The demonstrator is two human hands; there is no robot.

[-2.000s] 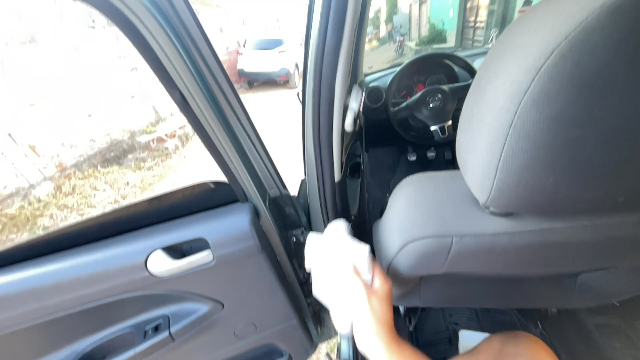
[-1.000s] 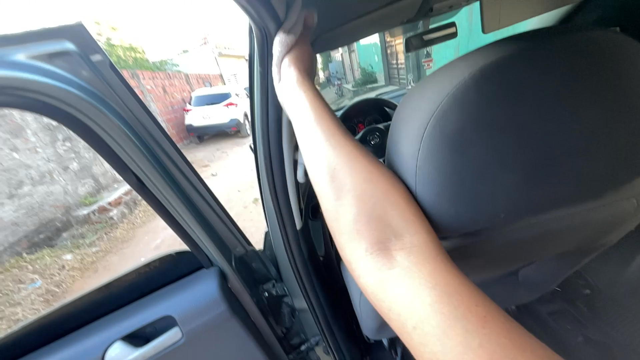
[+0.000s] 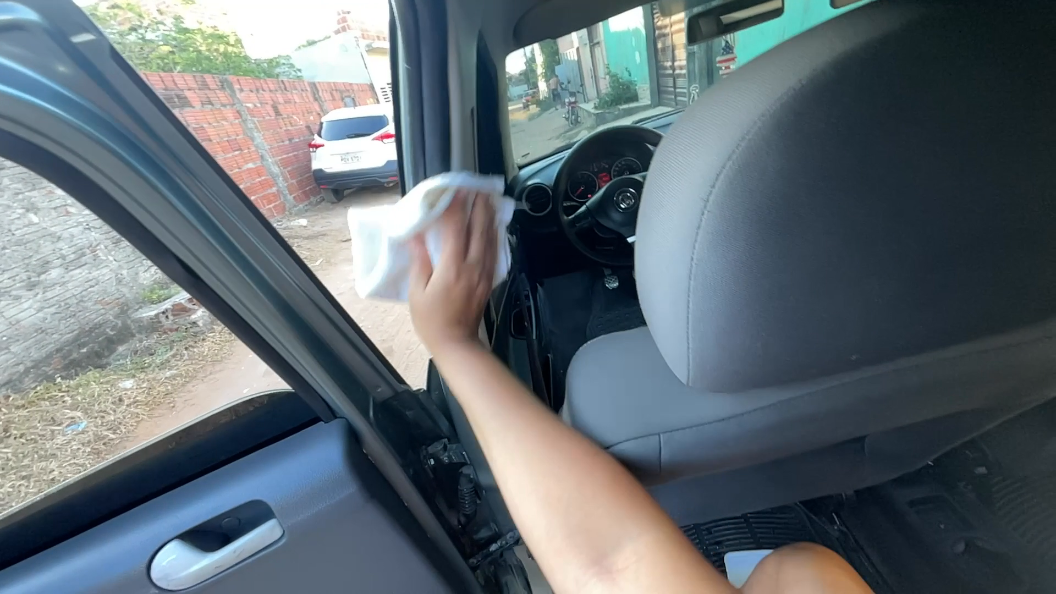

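A bunched white cloth [image 3: 379,247] is under the fingers of my right hand [image 3: 454,276], which presses it against the car's door pillar [image 3: 450,99] at about mid-height. Part of the cloth hangs out to the left of the pillar, and my fingers point upward over it. My forearm reaches in from the bottom, alongside the grey front seat [image 3: 627,404]. My left hand is out of view.
The open rear door [image 3: 313,495], with its silver inner handle [image 3: 216,557], stands at the left. The large seat backrest [image 3: 825,206] fills the right side. Beyond the pillar is the steering wheel [image 3: 569,186]. A knee shows at the bottom.
My right hand rose from low by the seat to the top of the pillar, then came down to mid-height, with the white cloth still in it. The view has shifted.
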